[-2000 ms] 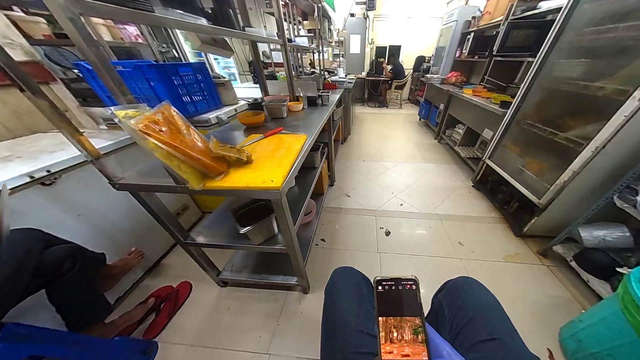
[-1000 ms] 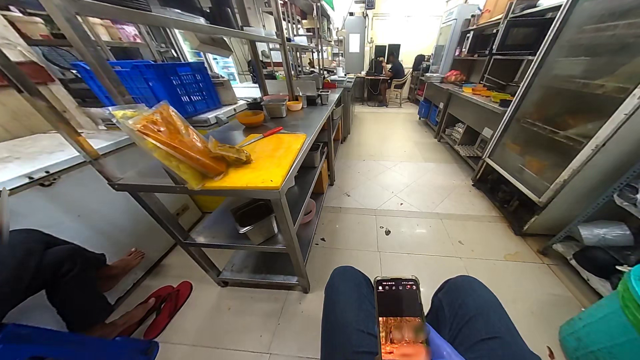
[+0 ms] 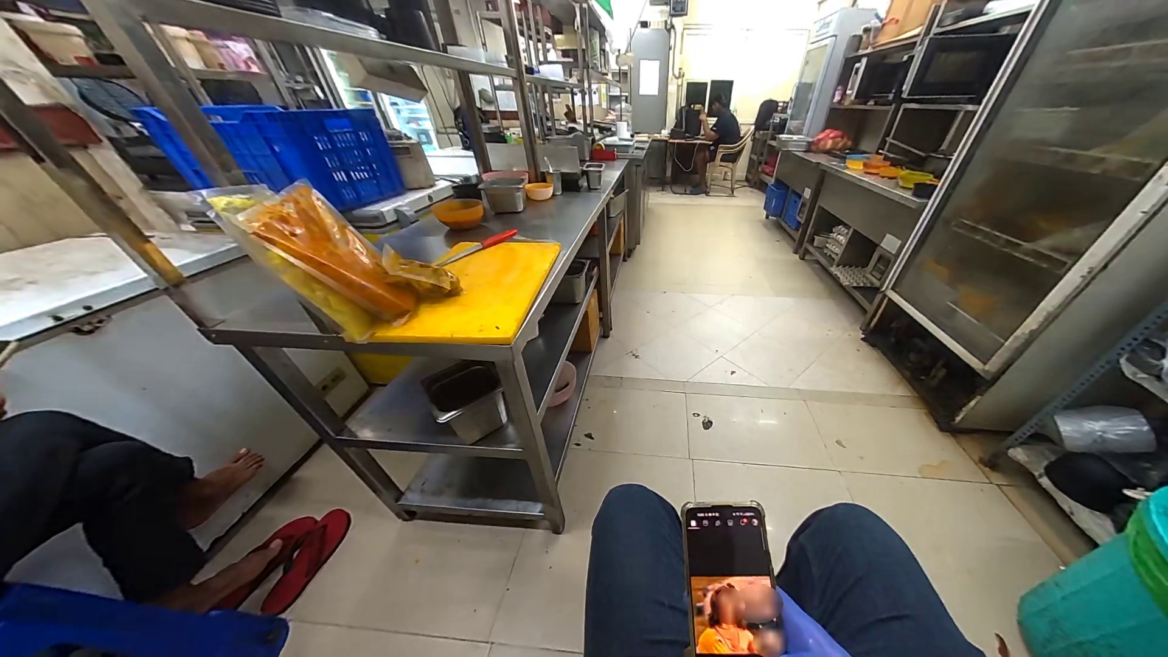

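A smartphone (image 3: 730,579) with its screen lit stands between my knees at the bottom of the head view, in front of a blue-violet surface. Neither of my hands shows, so what holds the phone is hidden. To the left, a yellow cutting board (image 3: 511,301) lies on the end of a steel work table (image 3: 584,228). Clear plastic bags with orange and yellow contents (image 3: 319,255) rest partly on the board. A knife with a red handle (image 3: 493,241) lies across the board's far edge.
A person in dark trousers (image 3: 91,502) sits at the left, one foot on red flip-flops (image 3: 310,557). A blue crate (image 3: 338,160) stands behind the bags. At the right are a glass-door cabinet (image 3: 1022,201) and a green bin (image 3: 1104,584). Another person (image 3: 724,132) sits far back.
The picture on the phone's screen has changed.
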